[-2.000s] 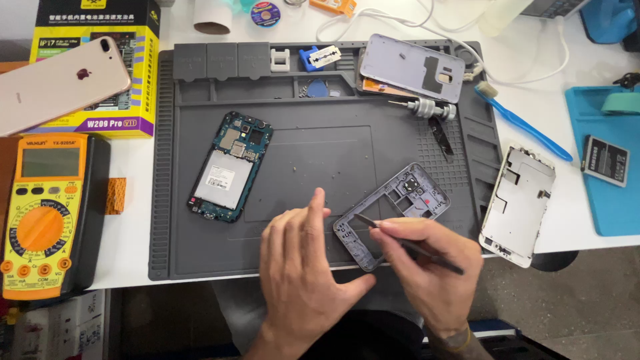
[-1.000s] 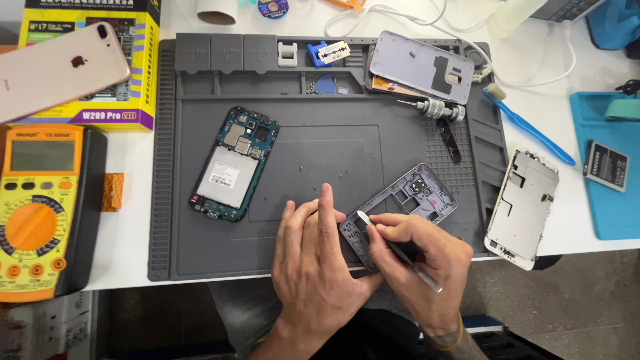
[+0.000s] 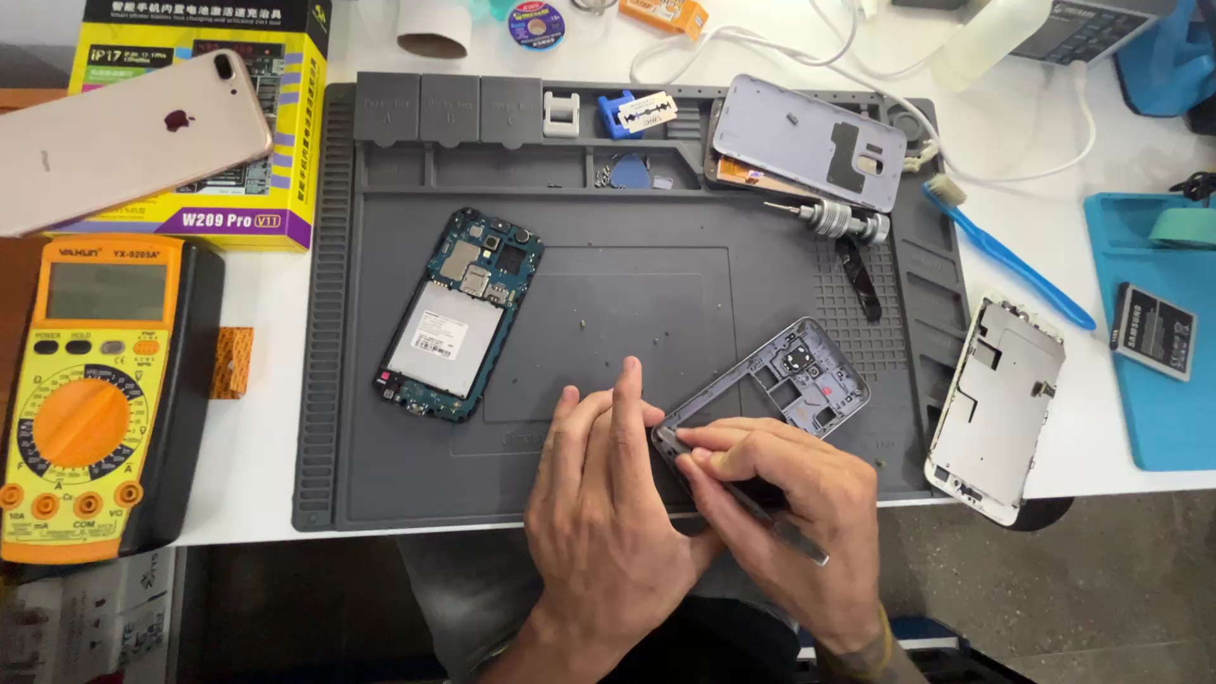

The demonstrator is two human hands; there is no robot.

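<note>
A grey phone mid-frame (image 3: 822,366) lies tilted on the grey silicone work mat (image 3: 608,228). My right hand (image 3: 807,503) grips a thin metal hand tool (image 3: 803,541), its tip at the frame's lower left end; the tip's shape is hidden by the fingers. My left hand (image 3: 613,503) rests at that same end with its index finger raised; whether its thumb and other fingers pinch the frame cannot be told. Left of both hands lies an opened phone (image 3: 456,318) with its circuit board and labelled metal plate showing. Small crumbs are scattered between the two.
Back right are a phone back cover (image 3: 798,123), a precision screwdriver (image 3: 841,223) and a blue brush (image 3: 1026,266). A white phone screen assembly (image 3: 997,408) and a phone battery (image 3: 1154,328) lie right. A multimeter (image 3: 90,380) and a boxed kit (image 3: 190,204) stand left.
My right hand has shifted its hold on the tool, whose rear end now points down to the right, and the tip is nearer the frame's lower left edge. The left hand stays beside the frame.
</note>
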